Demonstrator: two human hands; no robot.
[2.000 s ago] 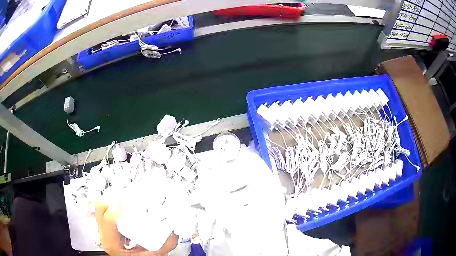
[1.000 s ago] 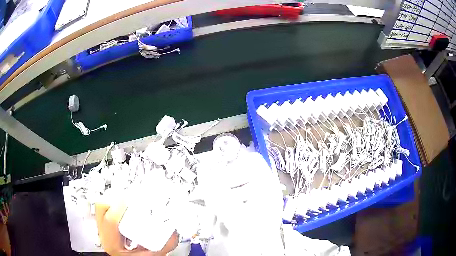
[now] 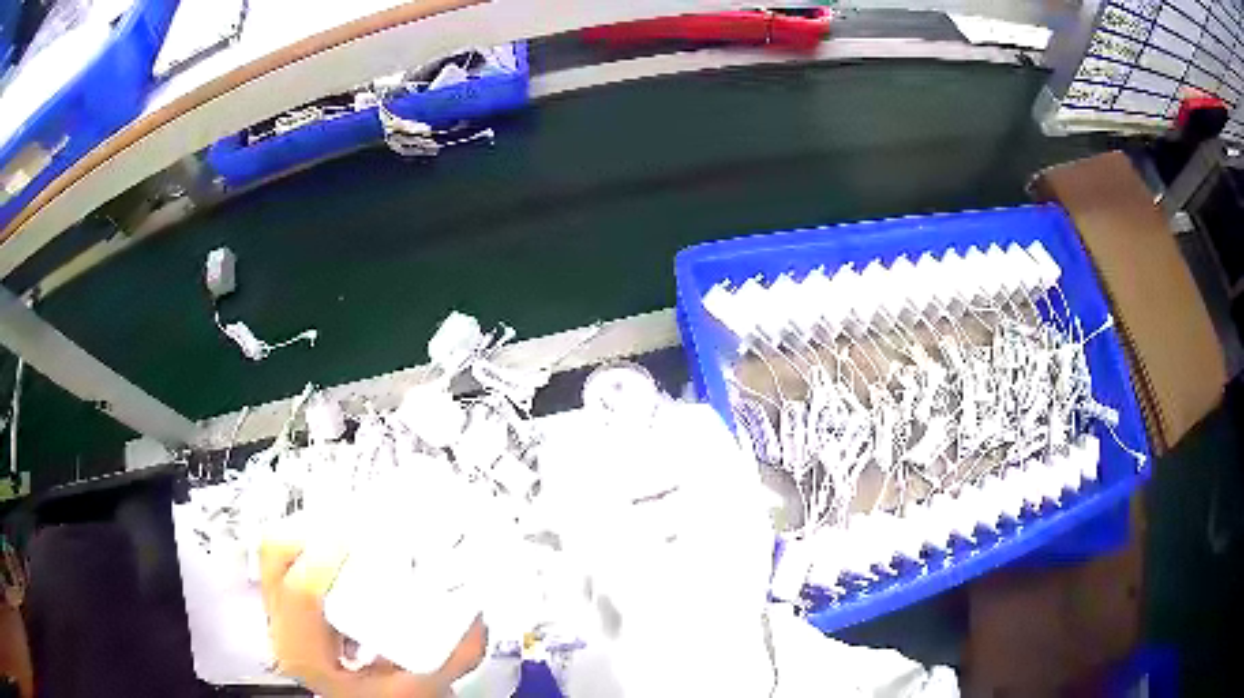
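Observation:
My left hand is at the bottom left, looks bare, and curls around a white power adapter, strongly overexposed. To its right everything is washed-out white; my right hand cannot be made out there. A tangled pile of white adapters and cords lies just beyond my left hand. A blue crate on the right holds white adapters in two rows along its long edges, with bundled cords between them.
A dark green conveyor belt runs behind, carrying an adapter with its cord. A round container stands beside the pile. Brown cardboard is right of the crate. A small blue bin and a red strip are at the back.
The loose adapter and cord on the belt have moved a little to the right. My left hand stays in nearly the same place, with the adapter still in it.

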